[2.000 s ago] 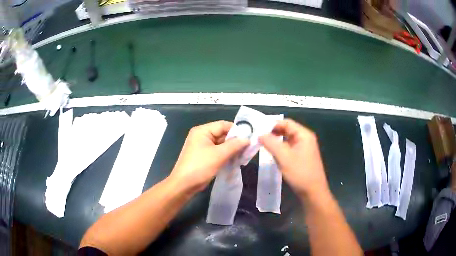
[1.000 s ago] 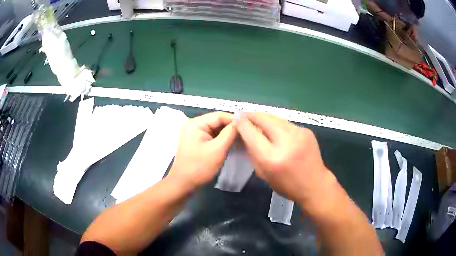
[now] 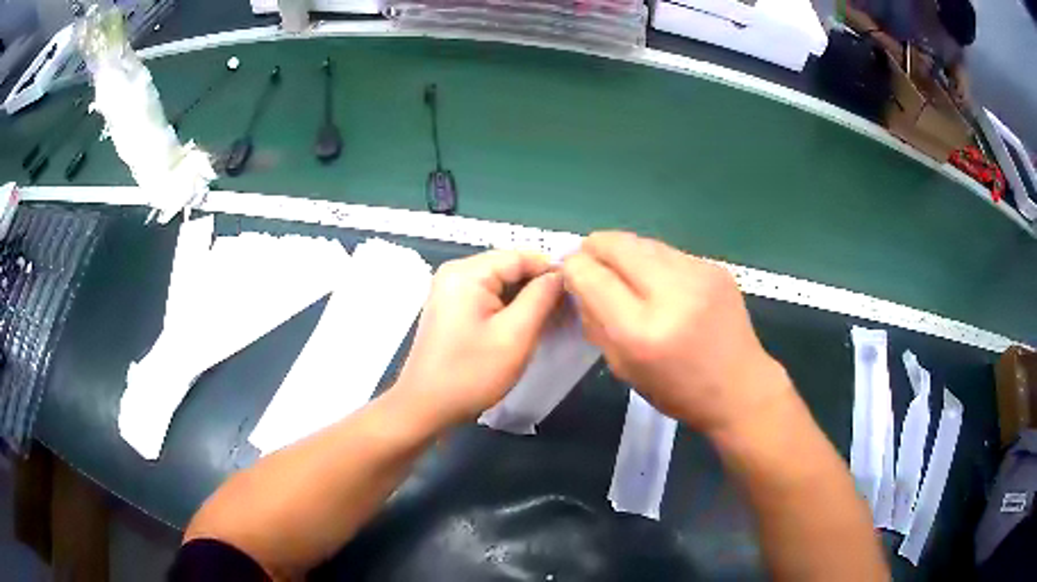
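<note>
My left hand [image 3: 478,330] and my right hand [image 3: 660,324] meet at the centre, fingertips pinching the top of a white sleeve [image 3: 540,387]. Its lower part hangs towards the worktop; what is inside is hidden. Another white sleeve [image 3: 644,455] lies on the worktop below my right hand, its top covered by the hand. A stack of empty sleeves [image 3: 341,341] lies fanned left of my hands. Separate filled sleeves [image 3: 872,426] lie at the right.
The green conveyor belt [image 3: 682,171] carries several black gooseneck devices [image 3: 441,190] beyond the rail [image 3: 796,293]. A wrapped post [image 3: 142,131] stands upper left. Clear trays [image 3: 51,307] lie far left. A person's arm [image 3: 955,74] is by a carton [image 3: 921,119]; a grey sleeve [image 3: 1006,500] shows lower right.
My hands have closed together over the sleeve top, hiding the dark loop seen earlier. The devices on the belt have shifted right. The view has also shifted.
</note>
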